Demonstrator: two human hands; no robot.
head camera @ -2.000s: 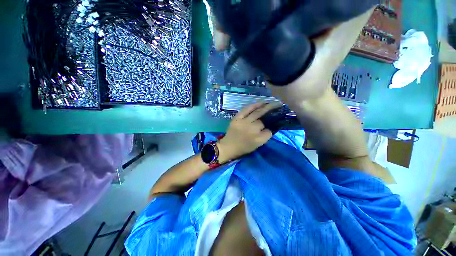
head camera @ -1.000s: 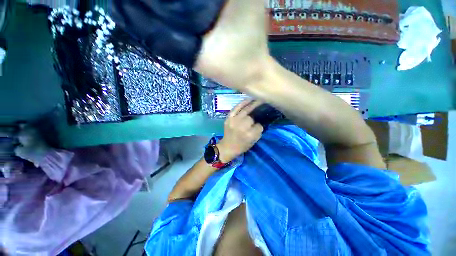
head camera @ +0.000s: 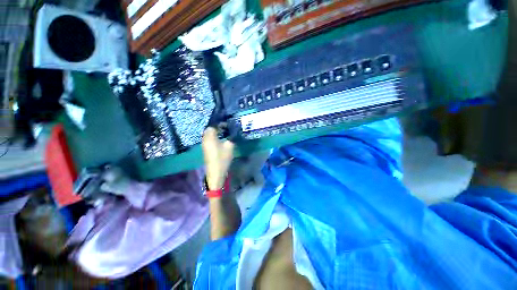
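The black assembly jig (head camera: 317,62) lies at a slant on the green bench in front of me. A shiny ribbed silver bar (head camera: 323,105) lies in it, with a row of small black components (head camera: 311,82) above the bar. My left hand (head camera: 217,148), with a red band at the wrist, is at the jig's left end beside the parts tray. Its fingertips are blurred against dark shapes, so I cannot tell whether they grip anything. My right hand is not in view.
The parts tray of tiny silver bits (head camera: 194,116) and wired leads (head camera: 122,79) is left of the jig. Crumpled white wrap (head camera: 241,42) and orange-brown boards (head camera: 289,28) lie behind. A grey box (head camera: 110,48) and red object (head camera: 60,164) are left, near a person in pink (head camera: 142,238).
The view has swung, bringing the grey box and red object in. My right hand and forearm have left the picture, uncovering the jig. My left hand has moved to the jig's left end.
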